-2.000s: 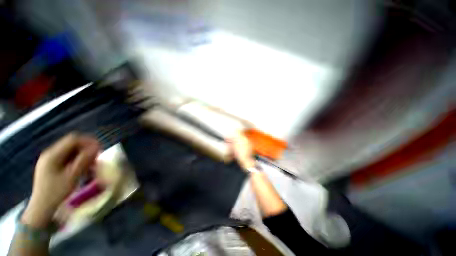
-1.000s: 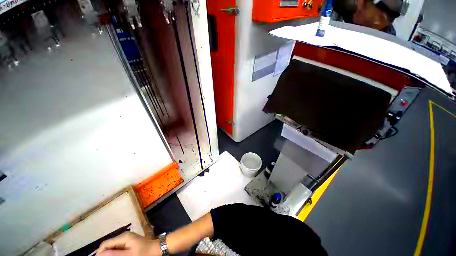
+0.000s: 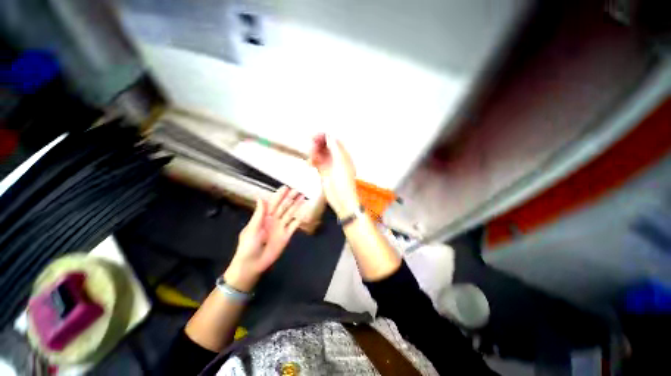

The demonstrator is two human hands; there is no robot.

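My left hand (image 3: 271, 229) is open, palm up and fingers spread, with nothing in it. My right hand (image 3: 335, 169) is raised just right of it, apart from it; its fingers are blurred, and I cannot tell whether they hold anything. Dark straps (image 3: 213, 156) lie in the shallow wooden-rimmed tray (image 3: 193, 180) beyond my hands. A wide fan of black straps (image 3: 70, 198) lies at the left. The pink block (image 3: 65, 311) with a black insert sits on the cream round base (image 3: 110, 292) at the lower left.
The orange guard (image 3: 375, 200) is just behind my right wrist, low at the white machine (image 3: 316, 81). A white sheet (image 3: 346, 283) and a white bucket (image 3: 463, 305) are on the dark floor at the right.
The view has swung back left from the machine aisle to the strap pile and pink block. My left hand has come into view. My right hand is now raised near the middle.
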